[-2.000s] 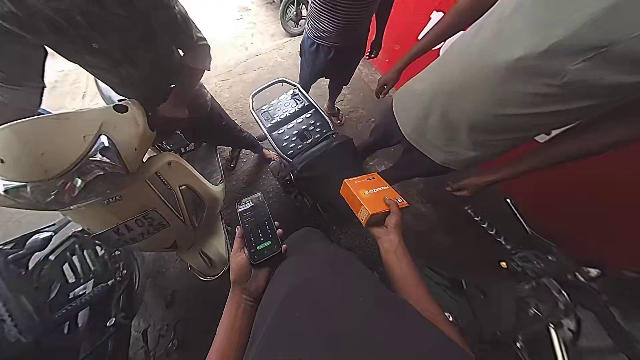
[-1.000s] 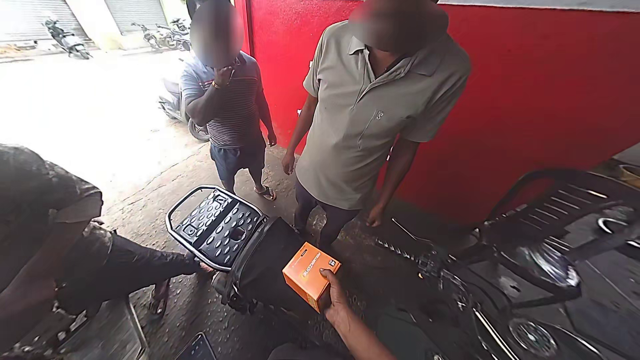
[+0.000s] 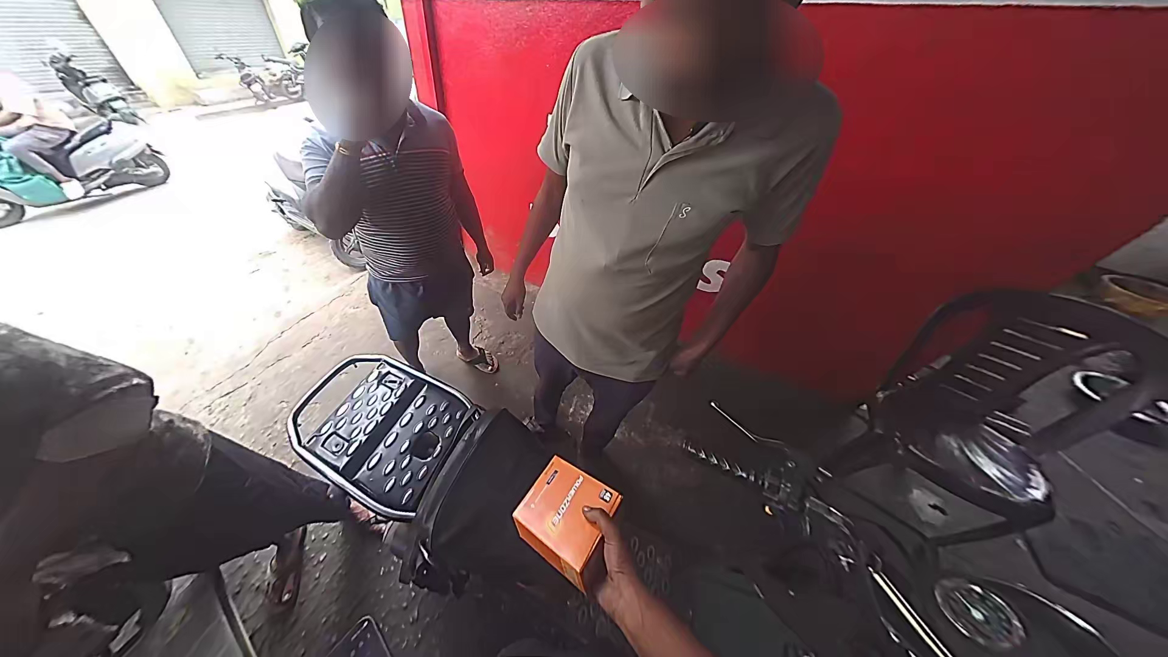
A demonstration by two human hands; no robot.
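Observation:
My right hand [image 3: 613, 558] holds an orange cardboard box [image 3: 558, 516] with printing on it, the thumb on its top face and the fingers hidden at its side. Just beneath the box is the black seat [image 3: 488, 497] of a two-wheeler; whether they touch I cannot tell. Behind the seat sits a black rear carrier plate [image 3: 379, 429] with a metal rail around it. At the bottom edge, part of a smartphone [image 3: 363, 639] shows. My left hand is out of view.
Two people stand beyond the seat, one in a striped shirt [image 3: 406, 210], one in a polo shirt [image 3: 652, 219]. Another person [image 3: 182, 493] is at the left. A red wall [image 3: 985, 173] rises behind. A plastic chair [image 3: 1013, 374] and motorcycle parts [image 3: 976, 611] stand right. A scooter [image 3: 109, 151] is on the road.
The view has tilted up, taking my left hand out of sight; the phone it held two seconds ago shows only at the bottom edge. The orange box remains in my right hand.

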